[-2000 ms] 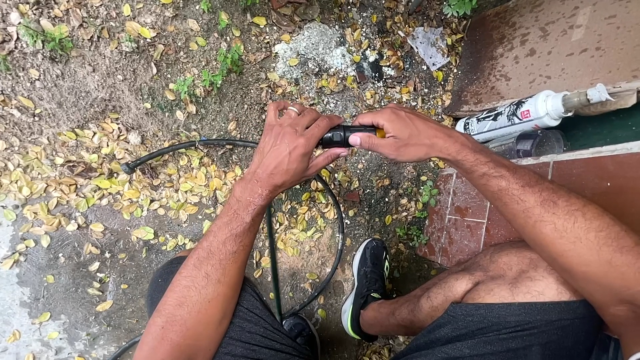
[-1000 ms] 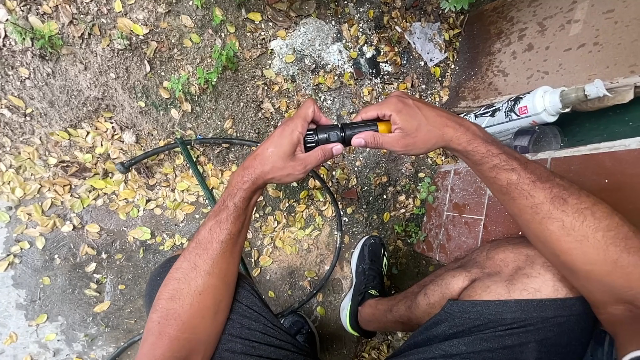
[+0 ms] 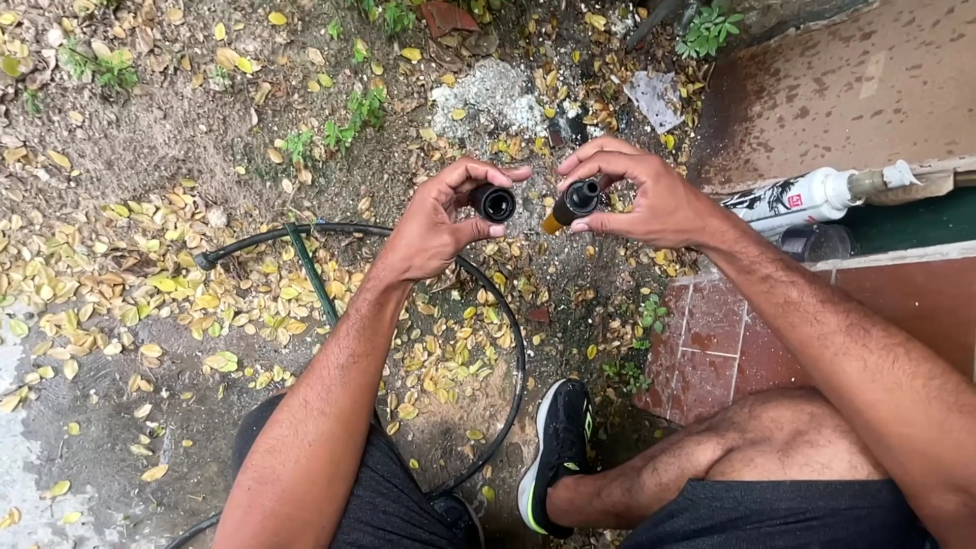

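Note:
Between thumb and fingers, my left hand [image 3: 450, 217] holds a black plastic cylindrical part [image 3: 496, 203], its round hollow opening turned up to the camera. My right hand [image 3: 629, 194] grips a black and yellow piece [image 3: 570, 206], which looks like part of a hose nozzle; its narrower black tip faces up and its yellow end points down. A gap separates the two pieces. Below the hands a black hose [image 3: 521, 358] curves over the leafy ground, with its end fitting [image 3: 204, 261] at the left. A dark green hose or rod [image 3: 311, 274] crosses it, partly hidden by my left forearm.
At the right, a white plastic bottle [image 3: 808, 200] and a clear round container [image 3: 816, 242] lie between a brown board [image 3: 839, 99] and a red tiled ledge [image 3: 709, 320]. My black shoe [image 3: 560, 450] stands near the ledge. Small plants [image 3: 366, 107] grow in the soil.
The black and yellow piece, joined as one in the earlier frames, is now in two parts, one in each hand. The hands have moved apart and tilted the open ends up.

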